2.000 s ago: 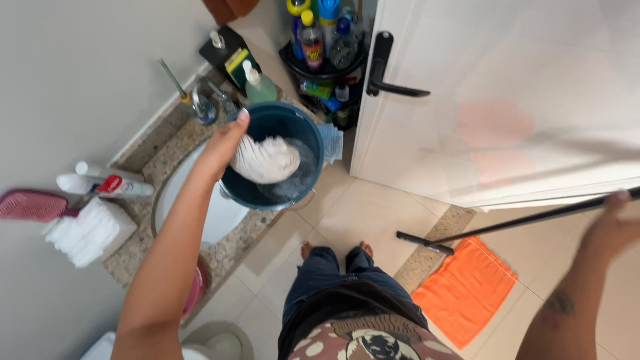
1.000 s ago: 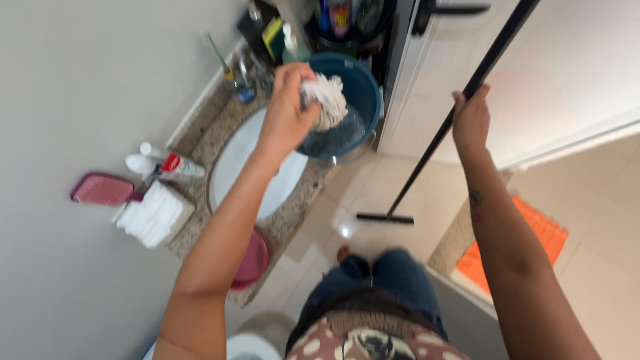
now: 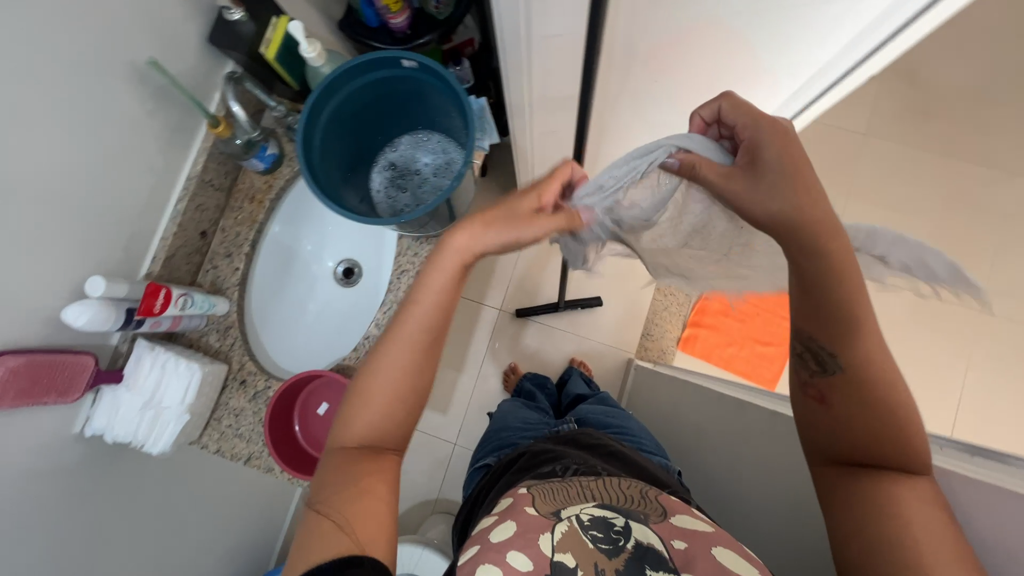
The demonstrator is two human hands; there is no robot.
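Observation:
A greyish-white cloth (image 3: 704,248) with frayed edges is stretched out in the air, one end trailing behind my right forearm. My left hand (image 3: 532,208), slightly blurred, grips its left end. The fingers of my right hand (image 3: 740,160) pinch its upper edge. Behind the cloth a black-handled floor squeegee (image 3: 560,306) stands upright, its blade on the floor tiles and its handle near the door. To the left, a blue plastic bucket (image 3: 328,144) holding sudsy water is at the edge of the granite counter, beside the white oval sink (image 3: 296,280).
An orange cloth (image 3: 736,336) lies on the floor by the stone threshold (image 3: 662,320). On the counter are a pink bowl (image 3: 280,424), a stack of white cloths or tissues (image 3: 144,400), a toothpaste tube (image 3: 184,301) and a soap dispenser (image 3: 316,60). The white door (image 3: 680,64) is ahead.
The cloth, bunched in my left hand at the bucket before, is now spread between both hands to the right. My right hand has let go of the squeegee handle and taken hold of the cloth.

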